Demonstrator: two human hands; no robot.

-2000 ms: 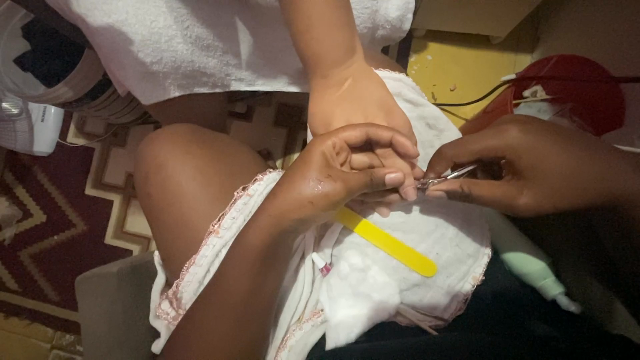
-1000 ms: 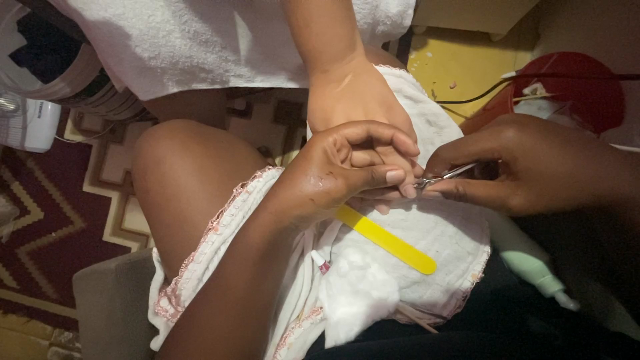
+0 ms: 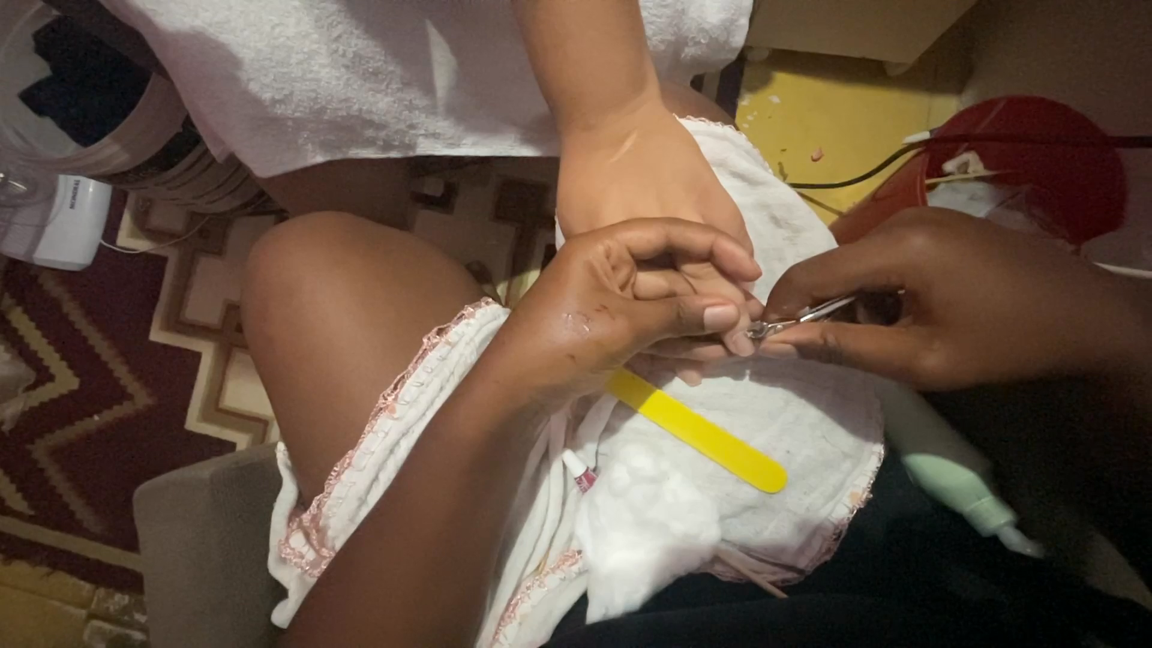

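Note:
My left hand point(image 3: 603, 315) is closed around the fingers of another person's hand point(image 3: 648, 180), its thumb pressing near one fingertip. In my right hand point(image 3: 864, 297) is a pair of metal cuticle nippers point(image 3: 801, 317), whose tip touches that fingertip. Below the hands a yellow nail file point(image 3: 702, 432) lies on a white cloth point(image 3: 810, 441) with pink lace edging, spread over a lap. Beside the file are a wad of white cotton point(image 3: 648, 522) and a small tube with a white cap point(image 3: 578, 468). The held fingers are partly hidden by my left hand.
A pale green bottle point(image 3: 954, 477) lies at the right under my right arm. Behind it stands a red container point(image 3: 1035, 162) with waste inside, crossed by a black cable point(image 3: 873, 171). Buckets point(image 3: 135, 144) and a white device point(image 3: 67, 220) are at the far left. A white towel point(image 3: 360, 81) hangs at the top.

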